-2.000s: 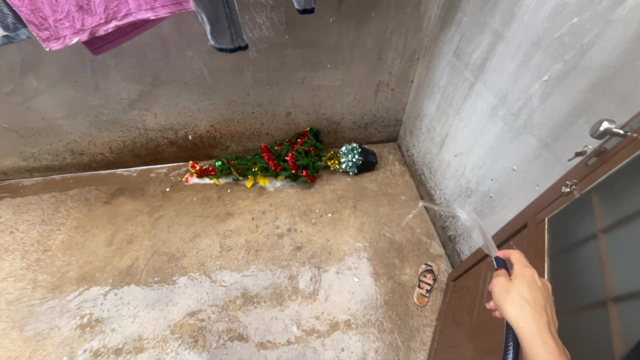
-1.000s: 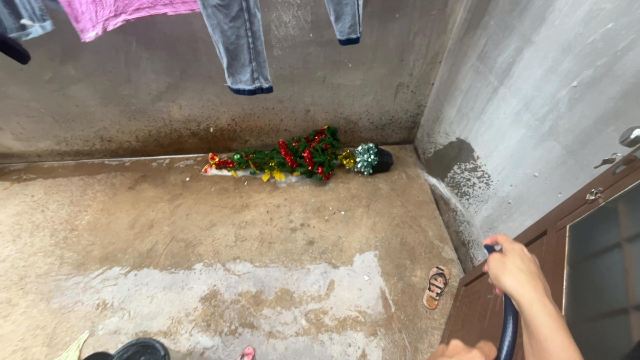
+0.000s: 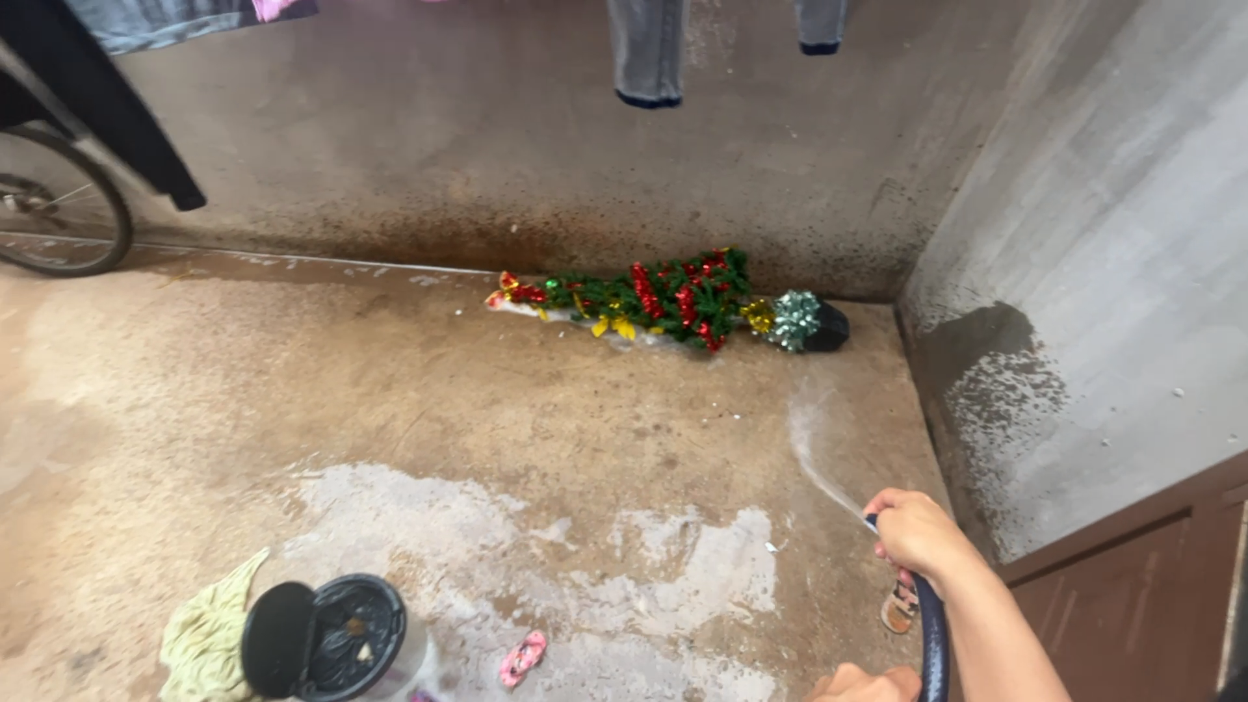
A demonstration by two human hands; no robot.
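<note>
At the lower right, my right hand [image 3: 912,531] is closed around the end of a dark blue hose [image 3: 934,634], and a spray of water [image 3: 807,439] leaves it toward the concrete floor. My left hand [image 3: 863,684] shows only partly at the bottom edge, beside the hose; its grip is hard to make out. A small decorated artificial Christmas tree [image 3: 673,292] with red tinsel and yellow bows lies on its side along the back wall, its black pot [image 3: 829,328] toward the corner. A patterned sandal [image 3: 898,609] lies partly behind the hose and my right hand.
An open black-lidded bin [image 3: 356,634] stands at lower left beside a pale yellow cloth [image 3: 210,629]. A pink sandal [image 3: 524,658] lies nearby. A bicycle wheel [image 3: 58,200] is at far left. Jeans [image 3: 648,49] hang above. A brown door [image 3: 1136,585] stands at right.
The water spray has shifted from the right wall to the floor near the pot. A dark wet patch appears on that wall since the oldest frame. The view has swung left.
</note>
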